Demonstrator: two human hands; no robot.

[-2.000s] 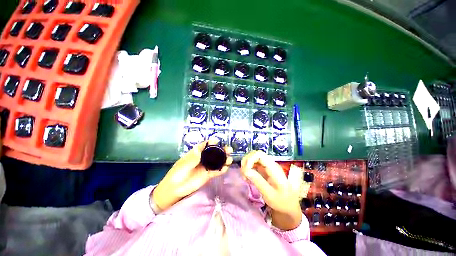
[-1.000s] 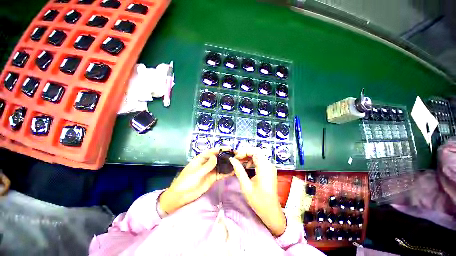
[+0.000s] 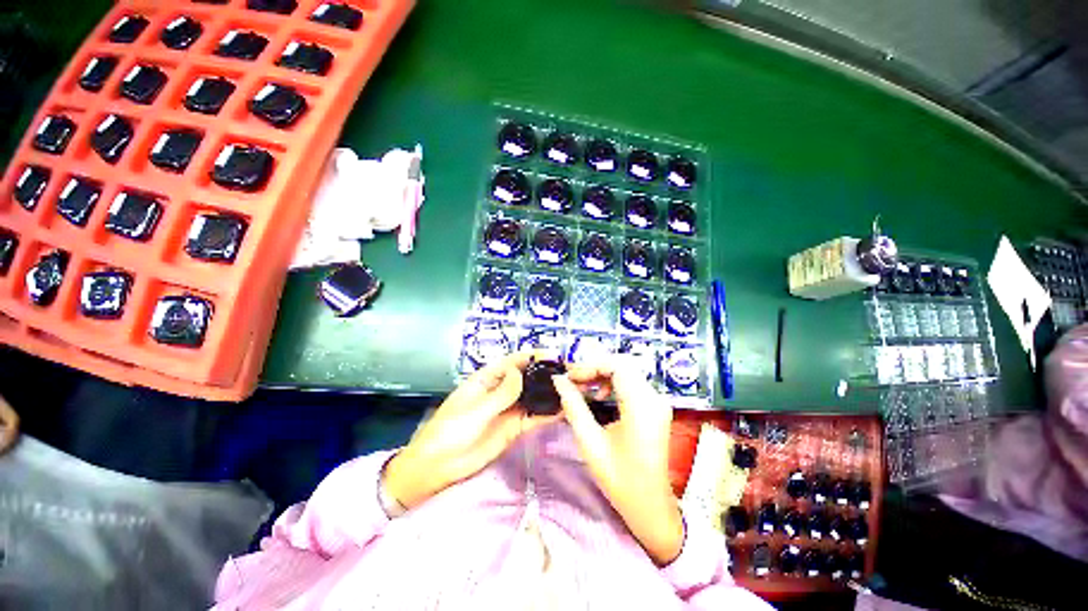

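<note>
My left hand (image 3: 459, 432) holds a black round lens unit (image 3: 542, 387) between its fingers at the bench's near edge. My right hand (image 3: 611, 432) touches the same unit from the right with its fingertips; something dark shows under its fingers, too unclear to name. The clear tray (image 3: 710, 257) lies just beyond the hands. Black lens units with small white marks fill most of its pockets, and one pocket in the fourth row is empty. The hands partly hide its nearest row.
An orange-red tray (image 3: 265, 257) with black units is at left. Beside it are a loose black unit (image 3: 350, 289) and white wipes (image 3: 358, 203). A blue pen (image 3: 722, 339), black stick (image 3: 780, 345), bottle (image 3: 835, 265) and second clear tray (image 3: 937, 320) are at right. A lower red tray (image 3: 873, 477) sits below the edge.
My right hand, apart from the unit two seconds ago, has come onto it beside my left hand. The view has shifted, so the trays appear slightly lower and farther right.
</note>
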